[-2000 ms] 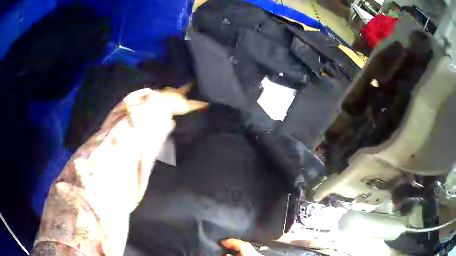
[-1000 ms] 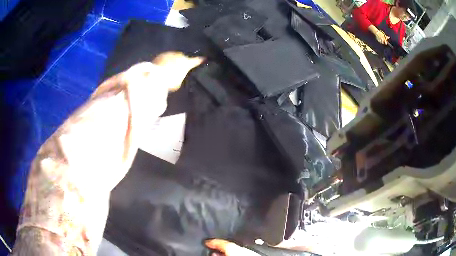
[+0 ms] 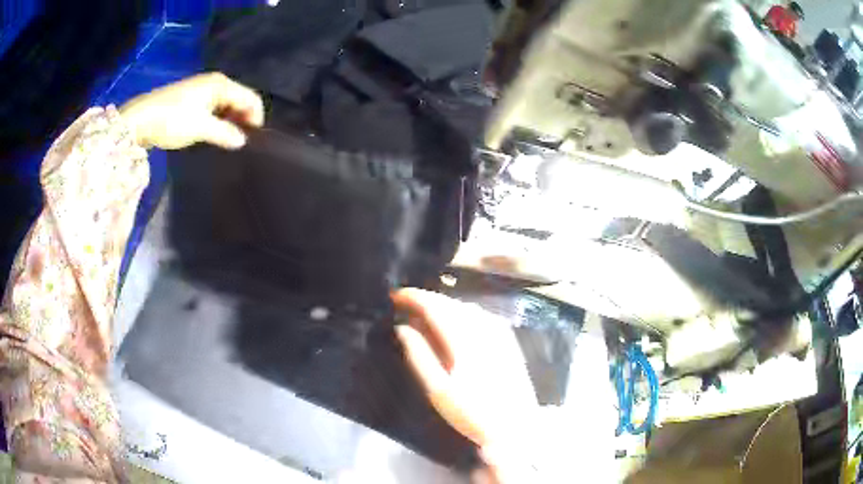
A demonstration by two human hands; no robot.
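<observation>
A black fabric panel [image 3: 284,213] is held up in front of me, its right end close to the sewing machine's needle area. My left hand [image 3: 203,112] pinches its upper left corner. My right hand [image 3: 431,350] has thumb and fingers at its lower right edge; the glare washes out the wrist. More dark fabric [image 3: 312,350] lies below the panel, with a small pale spot on it. The needle and presser foot are lost in glare and blur.
The beige machine head [image 3: 577,57] is at upper right, with a pale lamp tube [image 3: 606,184] below it. Blue coiled hose [image 3: 637,389] hangs lower right, above a cardboard box [image 3: 729,444]. Black pieces [image 3: 416,43] are piled beyond; blue sheeting [image 3: 142,61] is upper left.
My view has swung right and down. My left hand has come from over the pile to the panel's corner and lifted it. My right hand shows more fully at the panel's edge.
</observation>
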